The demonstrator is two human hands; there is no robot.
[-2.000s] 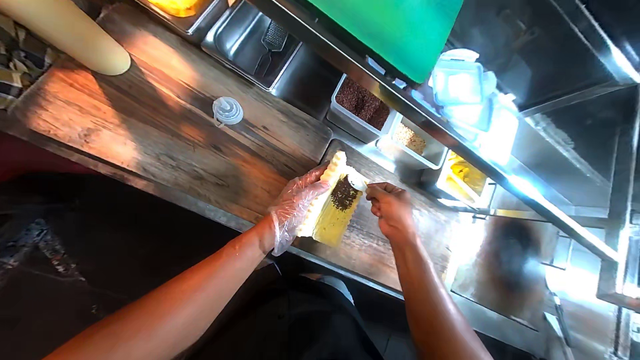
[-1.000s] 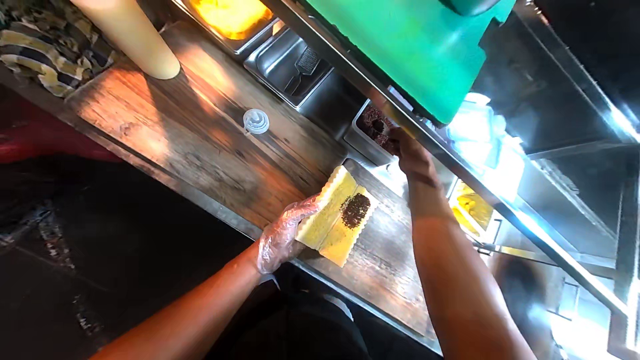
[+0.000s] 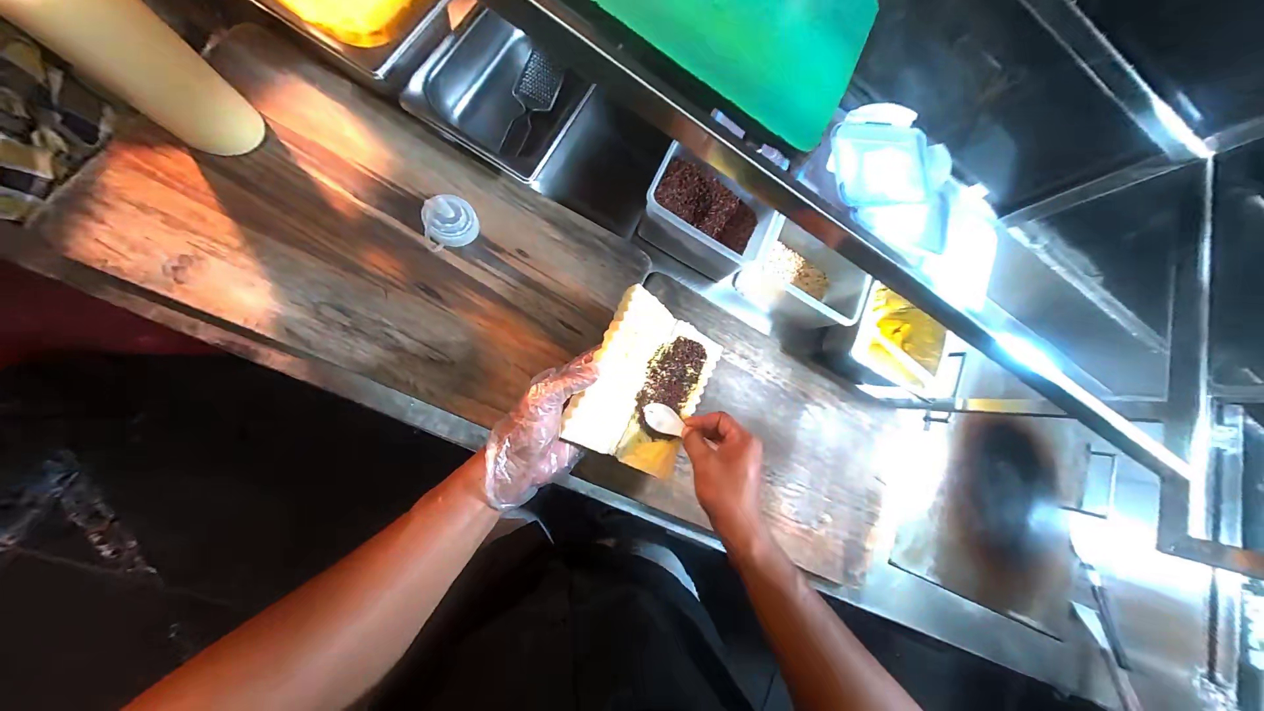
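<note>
My left hand [image 3: 538, 430], in a clear plastic glove, holds an opened slab of pale bread [image 3: 617, 370] with wavy edges above the wooden counter. Dark brown sprinkles [image 3: 673, 370] lie on its right half, and a strip of yellow paper or wrapper [image 3: 652, 456] shows at its lower end. My bare right hand [image 3: 726, 464] pinches a small white spoon [image 3: 663, 419], its bowl over the lower part of the sprinkles. Behind the bread stands a plastic tub of dark sprinkles [image 3: 703, 202].
Beyond the wooden board [image 3: 365, 257] are a tub of pale crumbs [image 3: 798, 272], a tub of yellow food [image 3: 904, 336] and a metal pan with a small grater [image 3: 538, 81]. A clear nozzle cap [image 3: 450, 220] and a cream-coloured bottle [image 3: 188, 89] lie left. A metal shelf edge [image 3: 839, 237] crosses above the tubs.
My right hand has come back from the tub of dark sprinkles to the bread, with the spoon now visible. The sprinkles cover a longer stretch of the bread than one second ago.
</note>
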